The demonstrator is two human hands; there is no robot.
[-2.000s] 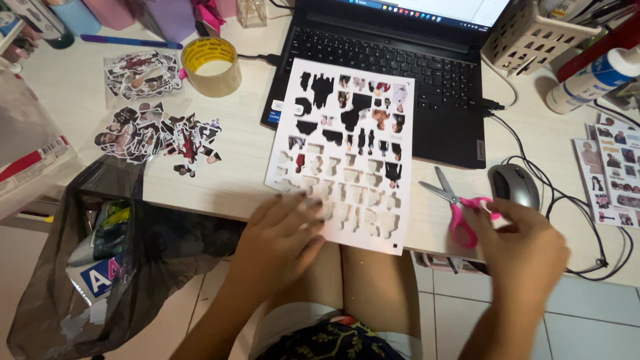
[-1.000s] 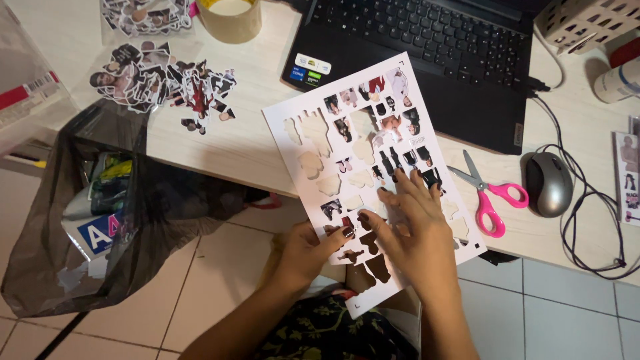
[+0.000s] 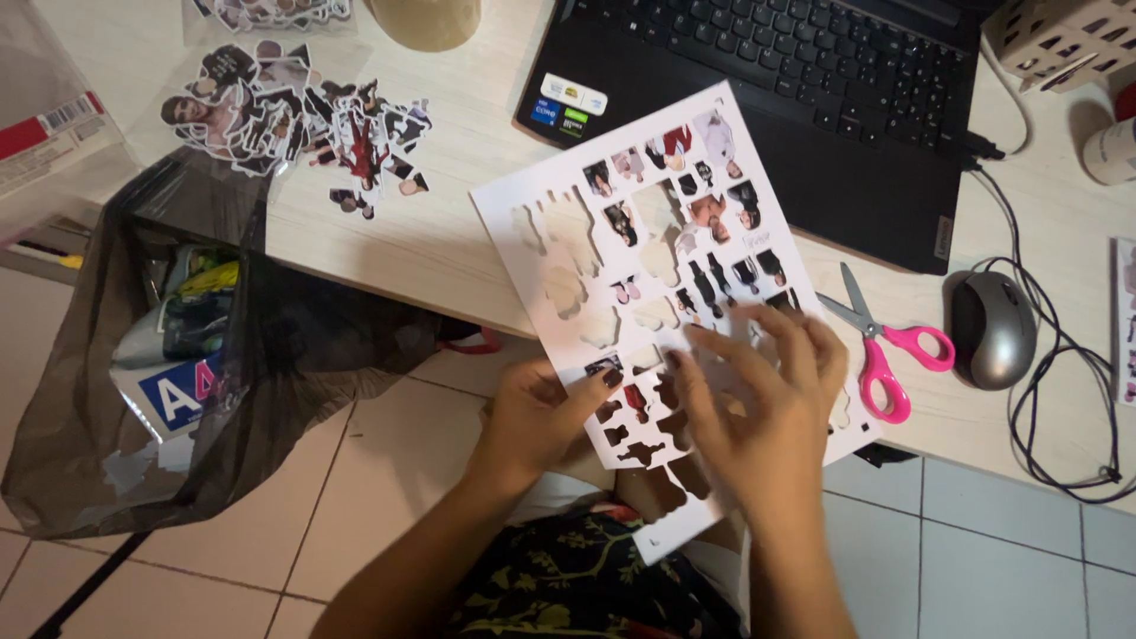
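A white sticker sheet (image 3: pixel 555 333), with cut-out holes and several printed figures still in it, lies tilted over the desk's front edge and partly over the laptop's corner. My left hand (image 3: pixel 541 417) grips its lower left edge, thumb on top and fingers beneath. Over the sheet's lower right part is my right hand (image 3: pixel 768 390), fingers spread and slightly blurred, fingertips at the surface; whether they touch it I cannot tell. Pink-handled scissors (image 3: pixel 879 342) lie partly spread to the right of the sheet. Cut-out stickers (image 3: pixel 257 115) are heaped at the upper left.
Behind the sheet is a black laptop (image 3: pixel 799 133). A computer mouse (image 3: pixel 992 328) and looped black cables (image 3: pixel 1034 426) lie at the right. A roll of tape (image 3: pixel 426 18) stands at the top. From the desk's left front edge hangs a dark plastic bag (image 3: pixel 293 373) holding wrappers.
The sheet has turned and now lies tilted. My right hand has gone from beside the scissors to over the sheet, and my left hand has taken hold of its edge. The view has shifted.
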